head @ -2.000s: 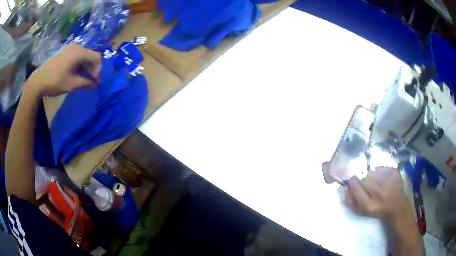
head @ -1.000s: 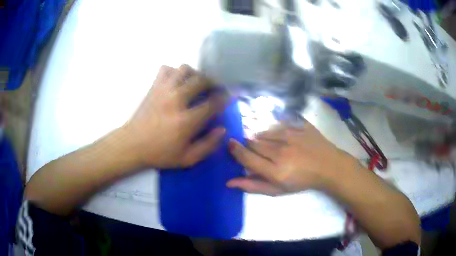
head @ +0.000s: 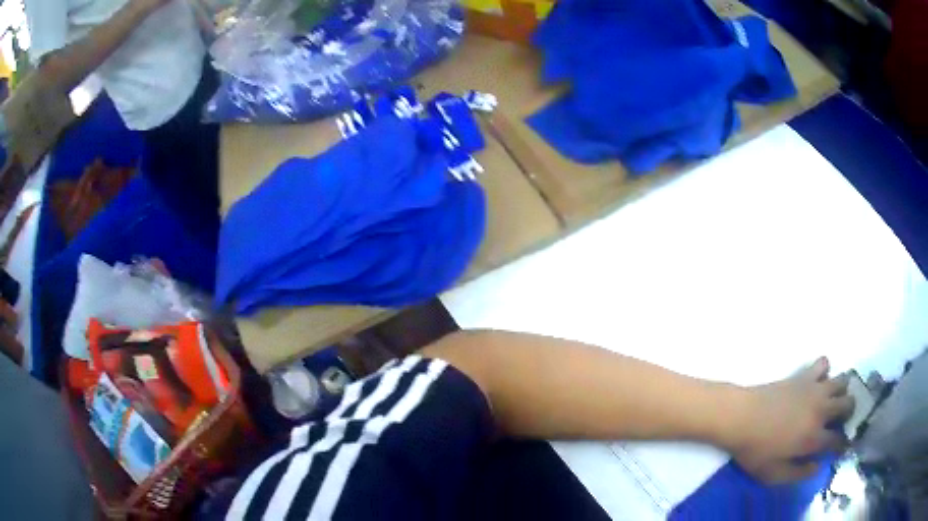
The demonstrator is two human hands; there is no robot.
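My left hand is at the lower right, palm down with bent fingers, holding a plain blue panel down on the white table. The panel is partly under the hand and cut off by the bottom edge. The hand is beside the sewing machine, of which only a blurred, bright part shows at the right edge. The needle area cannot be made out. My right hand is out of the picture. A fanned stack of blue pieces with white-marked ends lies on brown cardboard to the left.
A second blue pile lies farther back on the cardboard. A clear bag of blue-and-white tabs is behind the stack. A red basket with orange packets stands lower left. Another person's arm shows at the top left.
The view has swung left from the machine to the piles. My left hand is still on the blue panel. My right hand, beside it a second ago, has left the picture.
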